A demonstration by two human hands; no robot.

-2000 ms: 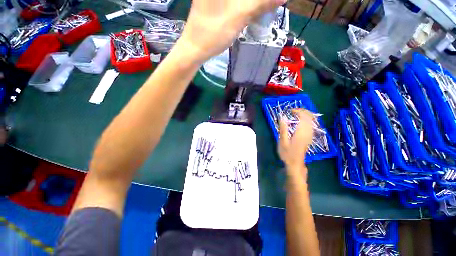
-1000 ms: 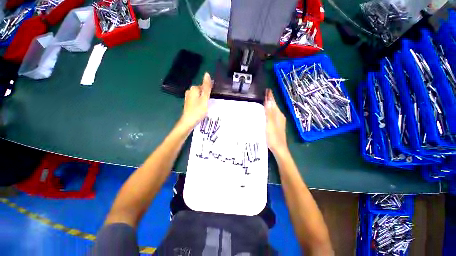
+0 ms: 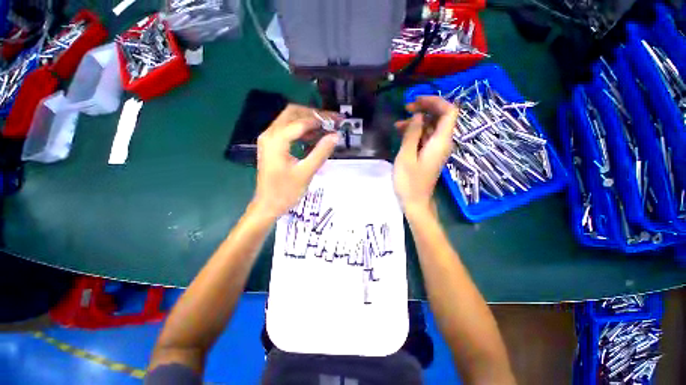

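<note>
My left hand (image 3: 282, 162) is at the left of the silver press fixture (image 3: 350, 134), its thumb and fingertips around a small silver metal pin (image 3: 323, 120). My right hand (image 3: 423, 154) is raised at the right of the fixture, fingers apart and curled; I see nothing in it. The white tray (image 3: 338, 316) lies in front of the fixture at the table edge, with many slim metal pins (image 3: 331, 244) spread across its middle. The dark press (image 3: 338, 34) stands above the fixture.
A blue bin (image 3: 475, 213) heaped with pins is right of the press. Stacked blue bins (image 3: 628, 150) stand at far right. Red bins (image 3: 154, 83) and clear boxes (image 3: 53, 135) are at upper left. A flat black rectangle (image 3: 252, 124), possibly a phone, lies left of the press.
Both hands have left the tray's upper sides and risen to the fixture. The left hand now holds a pin. The view has shifted, and the tray pins look more spread out.
</note>
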